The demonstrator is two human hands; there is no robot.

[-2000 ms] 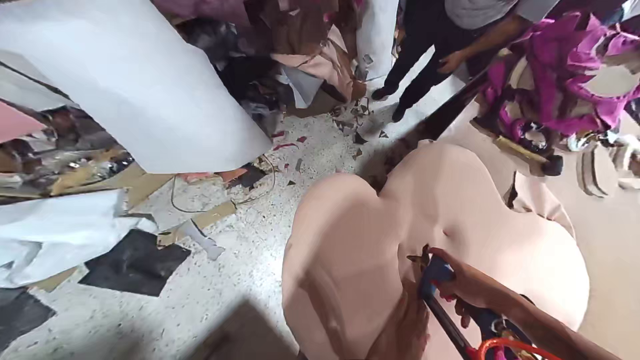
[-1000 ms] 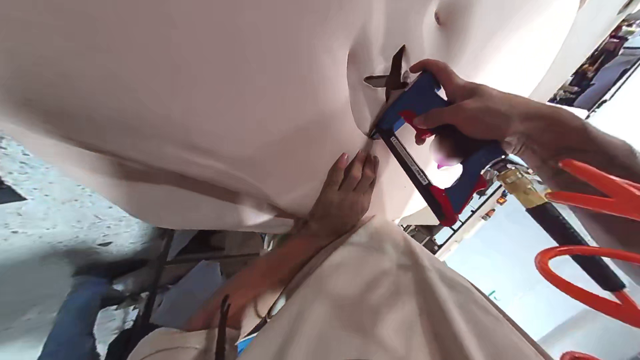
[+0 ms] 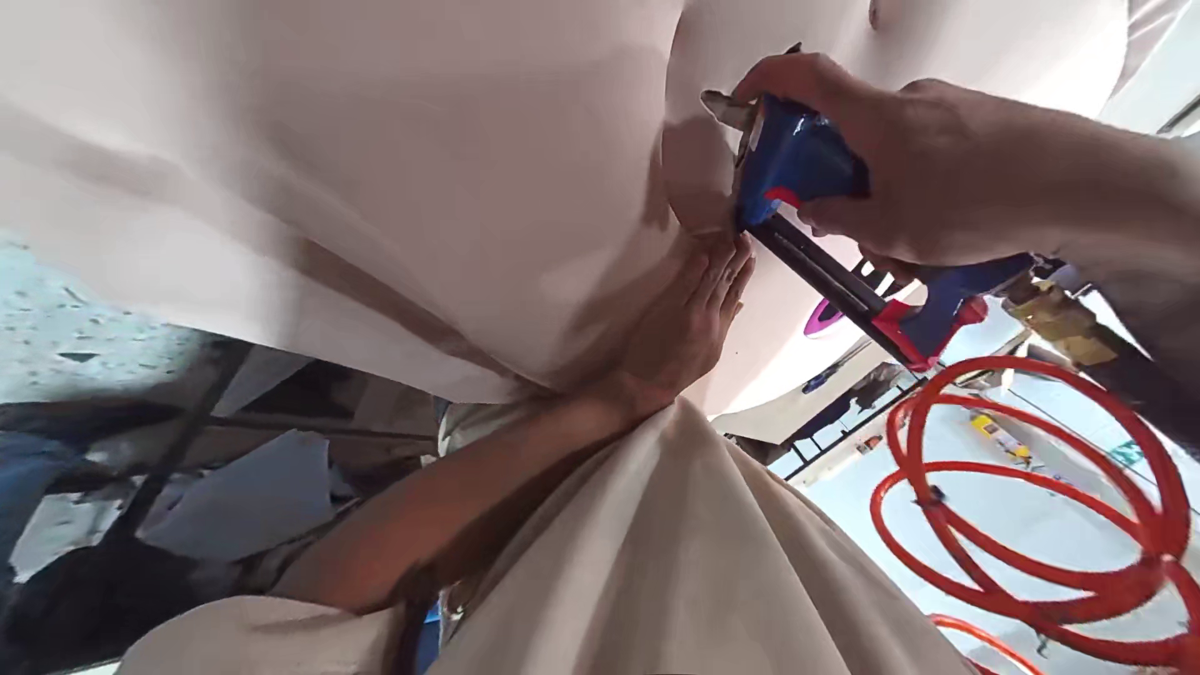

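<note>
A broad upholstered piece covered in smooth pale pink-beige material (image 3: 450, 169) fills the upper view. My right hand (image 3: 872, 159) grips a blue and red pneumatic staple gun (image 3: 802, 169), its nose against the covering at a curved seam. A pair of scissors or snips (image 3: 727, 108), mostly hidden, shows beside my right thumb and index finger; which fingers hold it I cannot tell. Just below the tool's nose, my left hand (image 3: 689, 319) lies flat on the material with fingers together, holding no tool.
A coiled red air hose (image 3: 1022, 506) hangs at the lower right, behind a brass fitting (image 3: 1059, 319) on the tool. Scraps (image 3: 248, 492) and dark frame bars lie at the lower left, near the speckled floor (image 3: 84, 328). My beige shirt (image 3: 656, 562) touches the piece's edge.
The staple gun has turned in my right hand and its nose now stands close above my left fingertips. The scissor blades, plainly seen before, are now largely covered by my fingers. The view has shifted greatly.
</note>
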